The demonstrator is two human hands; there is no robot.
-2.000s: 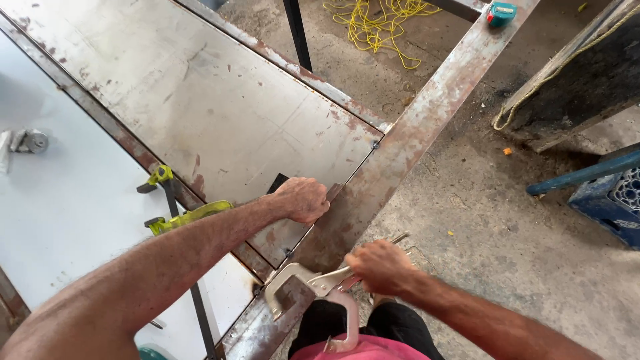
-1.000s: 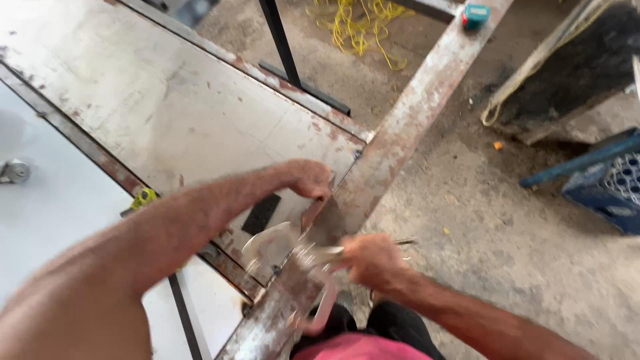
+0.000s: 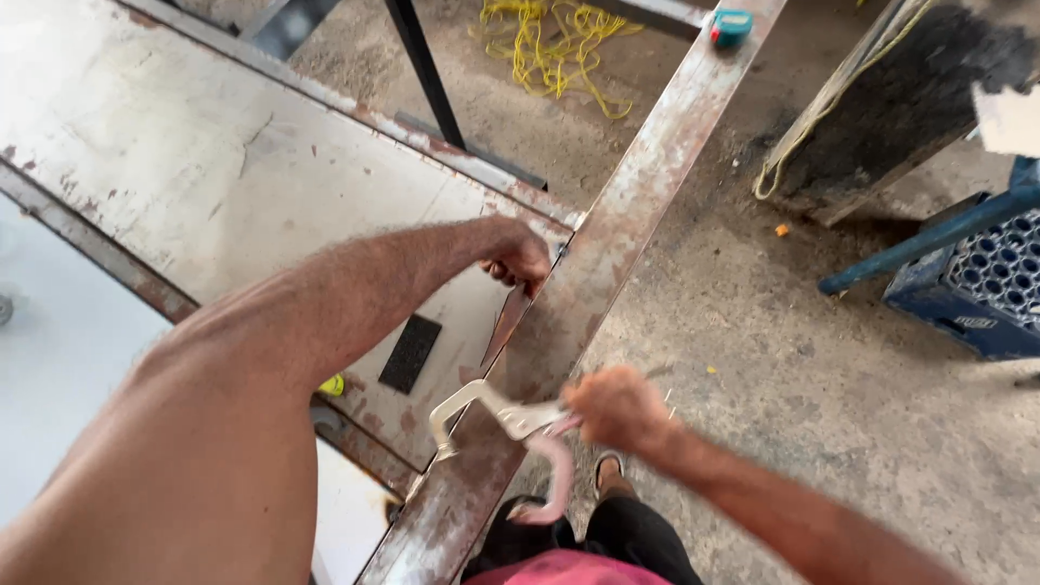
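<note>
My left hand grips a thin rusty metal piece, held at a slant along the seam between a metal panel and a rust-stained steel beam. In my right hand are the handles of a locking C-clamp. Its jaws are apart, one over the panel's edge and the other on the near side of the beam, by my legs. A small black rectangular piece lies flat on the panel, left of the metal piece.
A teal tape measure sits on the beam's far end. Yellow cord lies tangled on the concrete floor. At right are a blue crate, a blue tube and a dark board. A black metal leg stands beyond the panel.
My left hand has moved along the seam, away from my body, with the metal piece. The black piece, partly hidden at first, now shows fully. My right hand still holds the clamp.
</note>
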